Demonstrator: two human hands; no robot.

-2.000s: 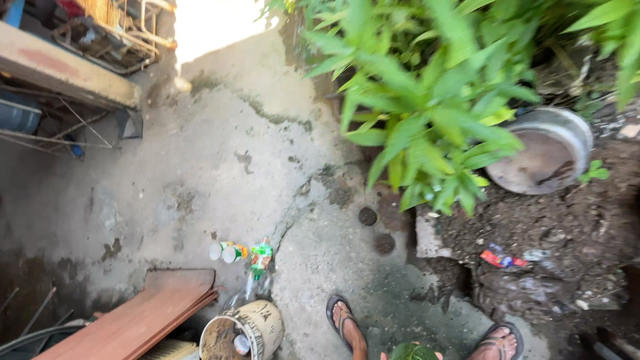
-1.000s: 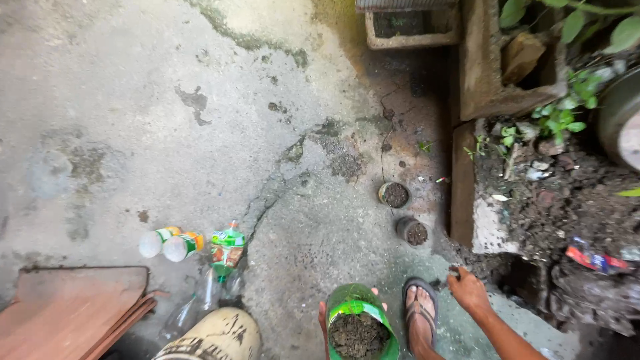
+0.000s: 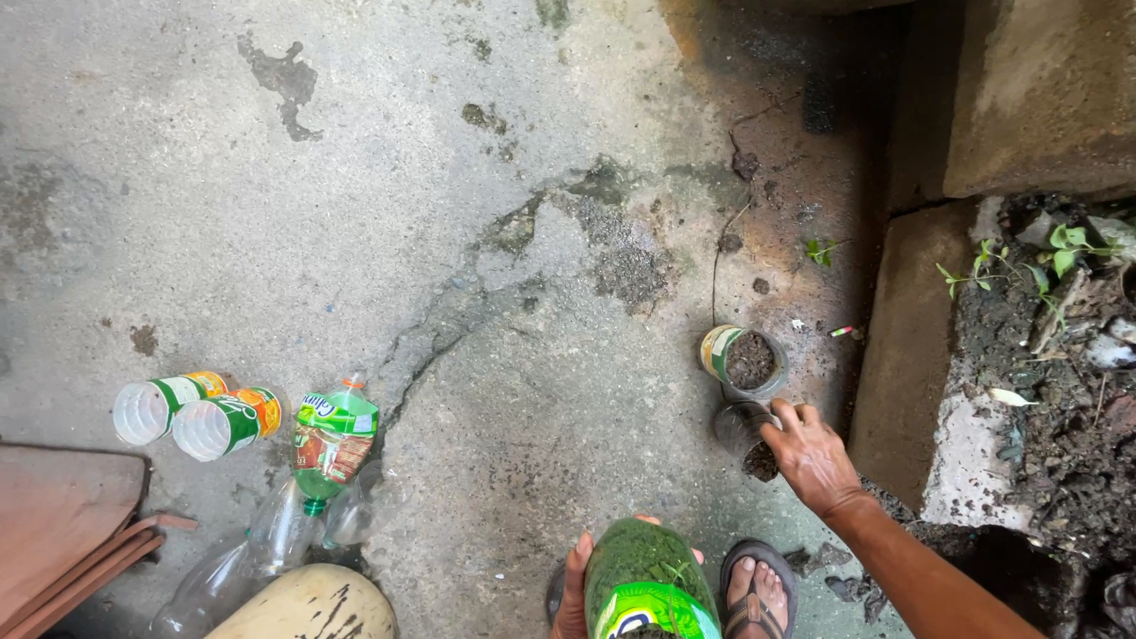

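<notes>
At the bottom centre my left hand [image 3: 575, 586] holds a green cut plastic bottle [image 3: 652, 577] with dark soil inside. My right hand [image 3: 809, 457] is at the rim of a clear cut plastic cup of soil [image 3: 738, 433], its fingers touching or gripping the edge; the cup appears tilted. Just above stands another labelled plastic cup of soil [image 3: 744, 361], upright. Two empty cut bottle parts with green and orange labels [image 3: 146, 410] lie to the left, beside a labelled green plastic bottle [image 3: 333, 439] with its cap downward in view.
Clear plastic bottles [image 3: 280, 528] lie by a pale rounded container [image 3: 311, 608] at bottom left. Reddish-brown sheets [image 3: 67, 524] are stacked at the left edge. A concrete curb [image 3: 914, 355] borders a soil bed [image 3: 1083, 435] with small plants on the right. My sandalled foot [image 3: 759, 590] is below.
My right hand has moved from near my foot to the lower soil cup, which has gone from upright to tilted. My left hand still holds the green bottle. The view has moved closer to the floor.
</notes>
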